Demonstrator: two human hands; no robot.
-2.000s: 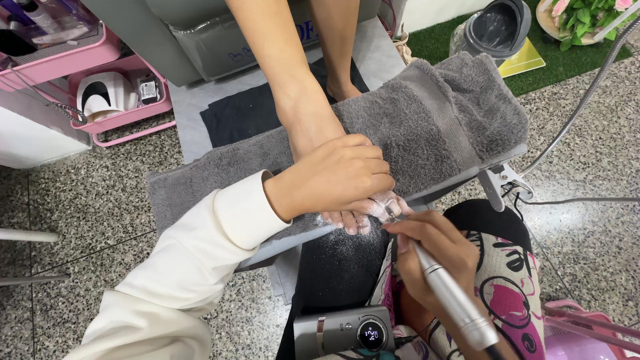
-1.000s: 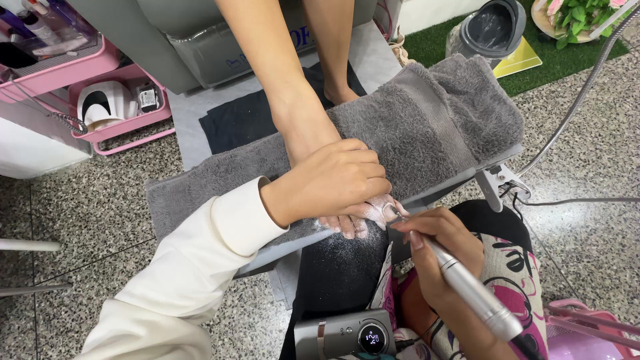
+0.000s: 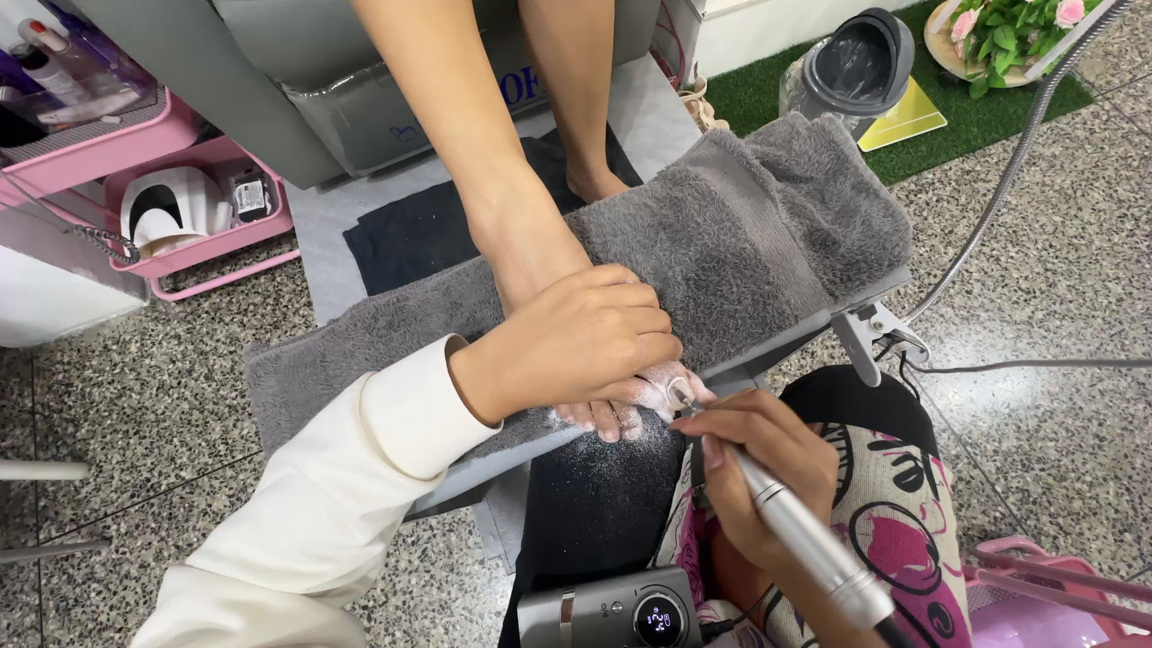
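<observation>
My left hand (image 3: 585,337), in a white sleeve, grips the front of another person's foot (image 3: 531,243), which rests on a grey towel (image 3: 702,252) over a padded rest. Its fingers wrap over the toes, and the big toe (image 3: 675,387) pokes out below, coated in white dust. My right hand (image 3: 765,463) holds a silver electric nail drill handpiece (image 3: 810,540) like a pen, its tip at the big toenail. The smaller toes (image 3: 607,418) hang over the rest's edge. White dust lies on the black cloth of my leg. A grey drill control unit (image 3: 607,616) with a lit display sits at the bottom.
A metal clamp (image 3: 873,337) with a flexible lamp arm (image 3: 999,193) grips the rest's right end. Pink trolley trays (image 3: 207,236) stand at the left. A lidded bin (image 3: 850,72) and potted flowers (image 3: 1008,45) are at the upper right. Another pink basket (image 3: 1062,576) is at the lower right.
The handpiece has swung to a different angle since the first frame, its tip staying at the big toe. The left hand keeps its hold on the foot.
</observation>
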